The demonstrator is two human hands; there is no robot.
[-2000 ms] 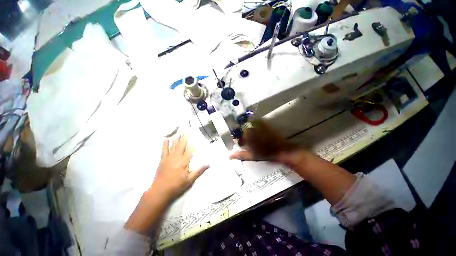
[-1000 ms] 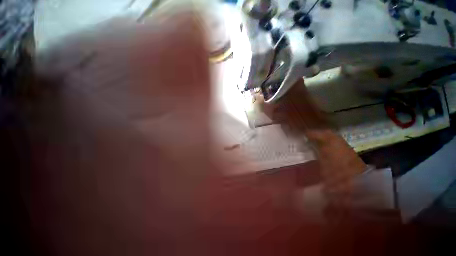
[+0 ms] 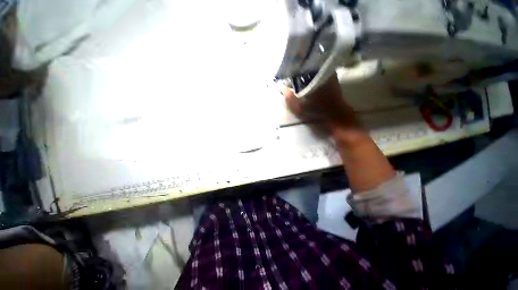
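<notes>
The white sewing machine head (image 3: 355,34) is at the upper middle. My right hand (image 3: 321,105) is beside and partly under it, its fingertips near the needle area; the hand is dark and blurred, so its grip cannot be told. A white cloth piece (image 3: 244,136) seems to lie on the table left of this hand, almost washed out by glare, with a short curved edge showing. My left hand is not in view.
The white table (image 3: 153,164) has a printed ruler strip along its front edge. Loose white panels (image 3: 51,28) lie at the upper left. Red-handled scissors (image 3: 436,117) are at the right. Bare skin beside dark patterned cloth shows at the lower left; whose is unclear.
The large blurred shape, likely my left hand or arm, that covered the left side is gone. My right hand stays by the needle area. The view has tilted down, showing purple checked clothing.
</notes>
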